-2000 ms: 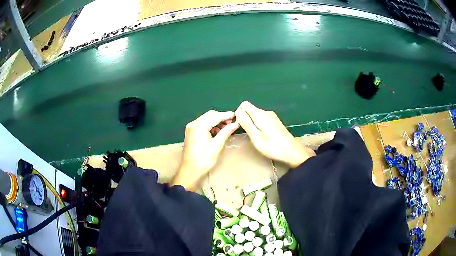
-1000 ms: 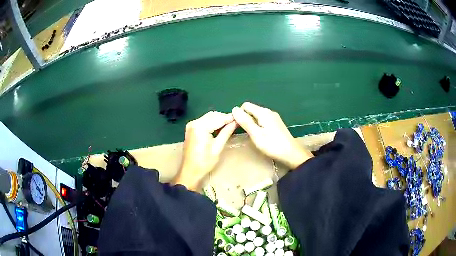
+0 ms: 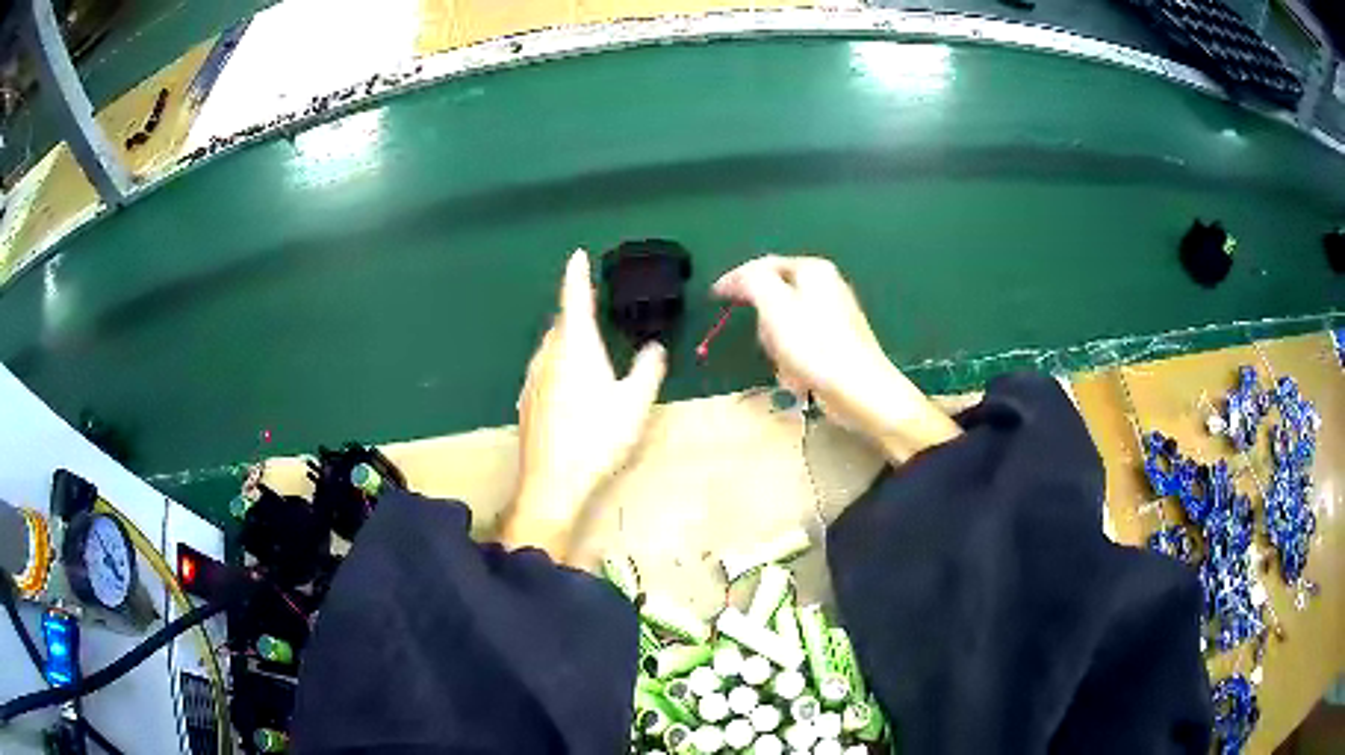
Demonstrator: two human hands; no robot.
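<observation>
A black housing (image 3: 646, 280) stands on the green belt in front of me. My left hand (image 3: 575, 398) is spread open at its left and near side, the thumb tip at its lower end; whether it touches is unclear. My right hand (image 3: 811, 332), right of the housing, has its fingers closed on a thin red wire (image 3: 716, 332) that hangs down to the left. A small round end shows under the right palm; the rest of that part is hidden. Many green battery cells (image 3: 745, 686) with pale ends are piled at my lap.
Black housings with green cells (image 3: 283, 531) lie by my left sleeve. A white box with a pressure gauge (image 3: 103, 558) and hoses is at far left. Blue wired components (image 3: 1217, 509) are heaped at right. Another cell-fitted housing (image 3: 1207, 252) is on the belt at far right.
My hands, together before, have moved apart and forward over the belt. The black housing has moved right to between them. The far-right housings have also moved right. The red wire now shows clearly.
</observation>
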